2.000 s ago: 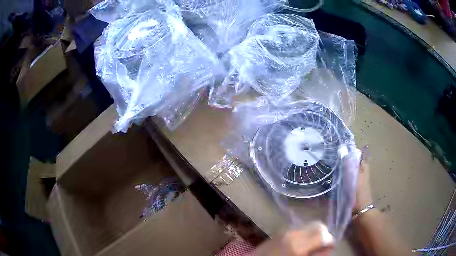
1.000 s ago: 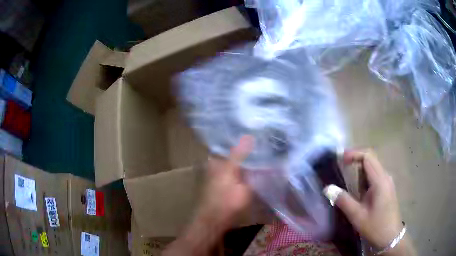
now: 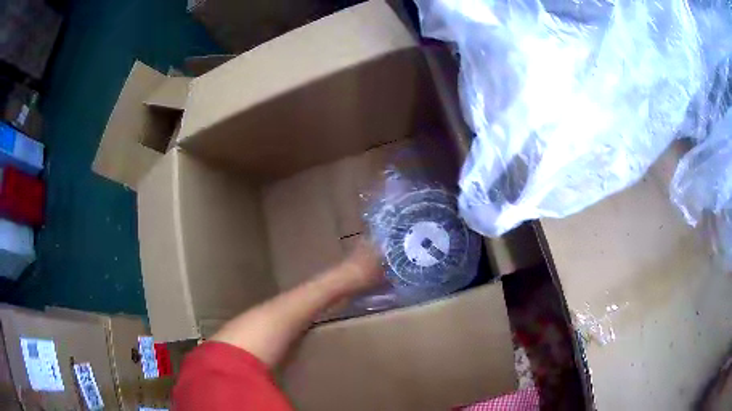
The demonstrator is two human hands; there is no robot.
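The open carton (image 3: 197, 233) is at the centre with its flaps raised. One round fan housing in a clear bag (image 3: 427, 243) is inside, at the near right corner, with its pale centre disc facing up. My left hand (image 3: 363, 269) reaches in from the lower left, in a red sleeve, and holds the bagged housing at its left edge. Its fingers are blurred and partly hidden by the film. My right hand is not in view.
A cardboard-covered surface (image 3: 634, 241) is at the right, with crinkled clear bags (image 3: 570, 104) at its far side. Labelled closed cartons (image 3: 76, 353) are at the lower left. Blue, red and white boxes (image 3: 20, 195) are at the left edge. A small open box (image 3: 132, 120) stands beyond the carton.
The bagged housing has moved from above the near right carton edge down inside it, with my left hand. My right hand has left the picture. The view has shifted toward the carton.
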